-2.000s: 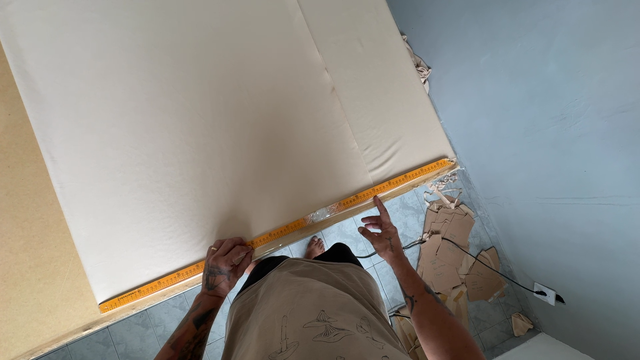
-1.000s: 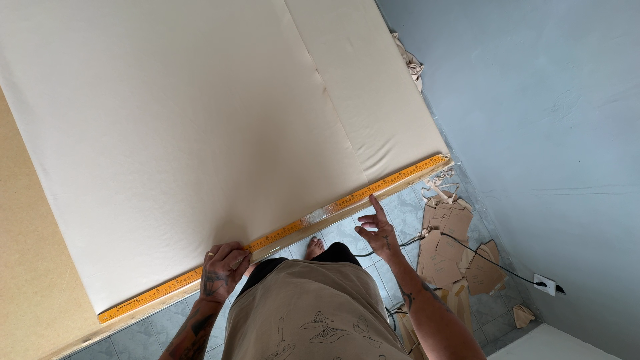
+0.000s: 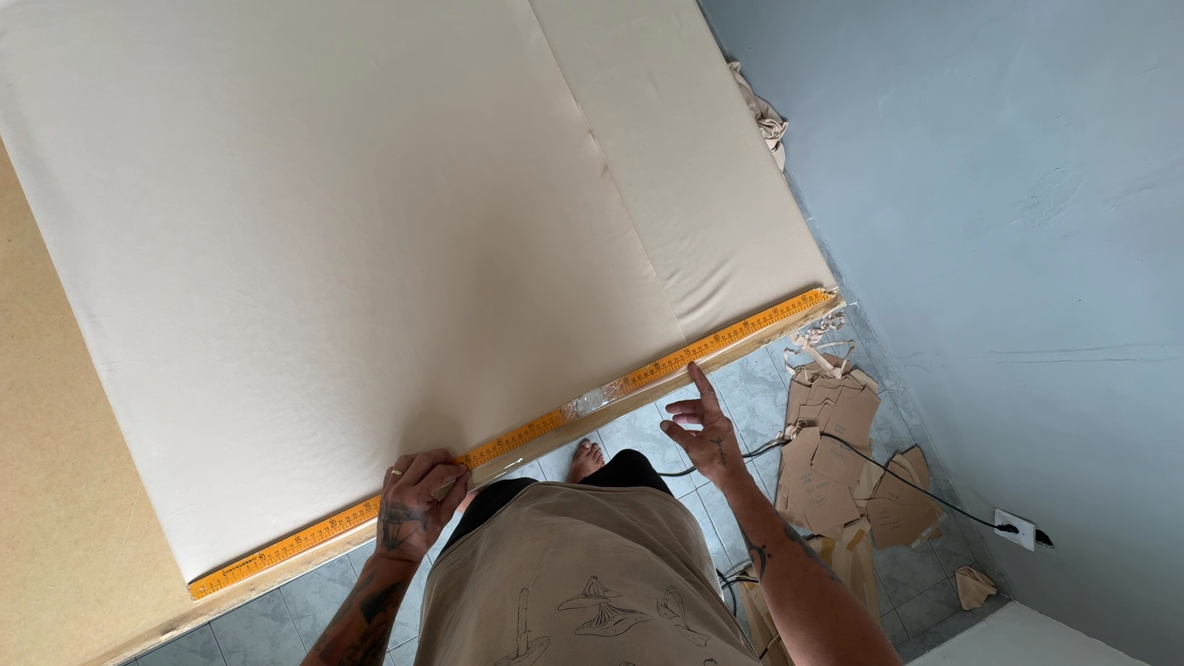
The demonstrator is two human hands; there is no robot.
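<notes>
Beige fabric (image 3: 398, 231) lies spread over a wooden board table, with a lengthwise fold or edge line toward its right side. An orange ruler (image 3: 518, 432), with clear tape around its middle, lies along the fabric's near edge. My left hand (image 3: 421, 495) grips the ruler left of its middle, fingers bent over it. My right hand (image 3: 705, 425) is right of the tape, its index finger extended to the ruler's lower edge, the other fingers apart and holding nothing.
Cardboard pattern pieces (image 3: 823, 462) and fabric scraps (image 3: 819, 347) lie on the tiled floor at the right. A black cable (image 3: 911, 483) runs to a wall socket (image 3: 1015, 529). Bunched fabric (image 3: 766, 116) hangs at the table's far right edge, beside the blue wall (image 3: 1008, 231).
</notes>
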